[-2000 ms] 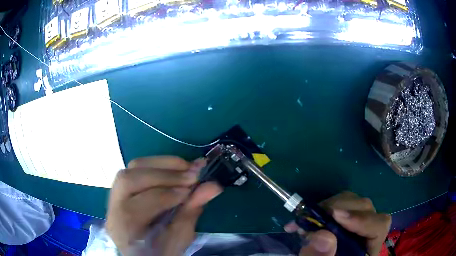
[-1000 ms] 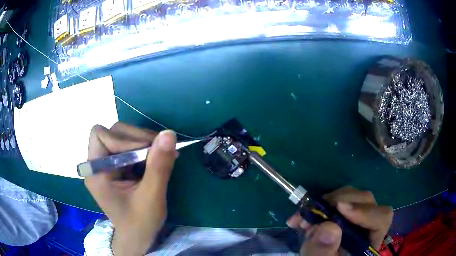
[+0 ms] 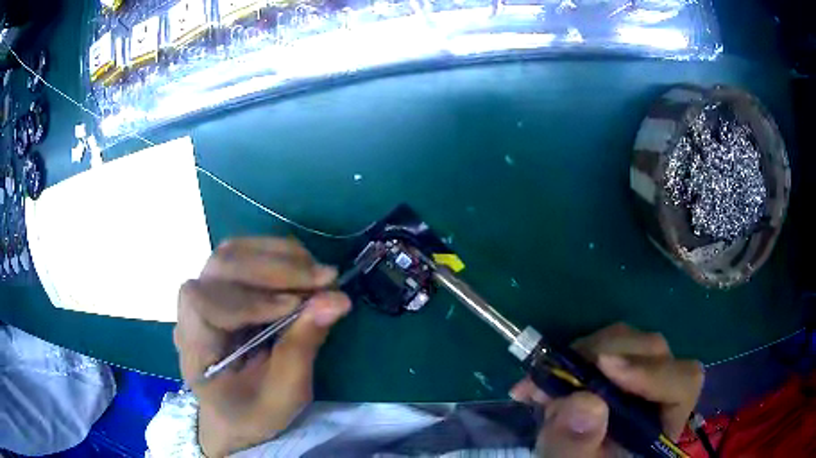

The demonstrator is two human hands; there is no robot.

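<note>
The round dark circuit board point(image 3: 394, 279) with small silver and white parts lies on the green mat, lower centre. A yellow tab point(image 3: 447, 261) shows at its upper right. My left hand point(image 3: 259, 335) holds the tweezers point(image 3: 259, 343), with their tips at the board's upper left edge. My right hand point(image 3: 617, 389) holds the soldering iron point(image 3: 481, 309) by its black handle. The iron's tip is at the board's right edge; exact contact cannot be told. A thin solder wire point(image 3: 259, 207) runs from the upper left to the board's top.
A round patterned bowl point(image 3: 653, 165) with silvery curly scraps stands at the right. A shiny clear blister tray point(image 3: 403, 40) spans the far side. A white paper sheet point(image 3: 116, 233) lies left. Small black round units point(image 3: 34, 174) sit far left. Red material point(image 3: 769, 420) shows lower right.
My left hand moved left, turning the tweezers and showing the board, then came back with the tips at the board's upper left. The iron has stayed near the board's right side.
</note>
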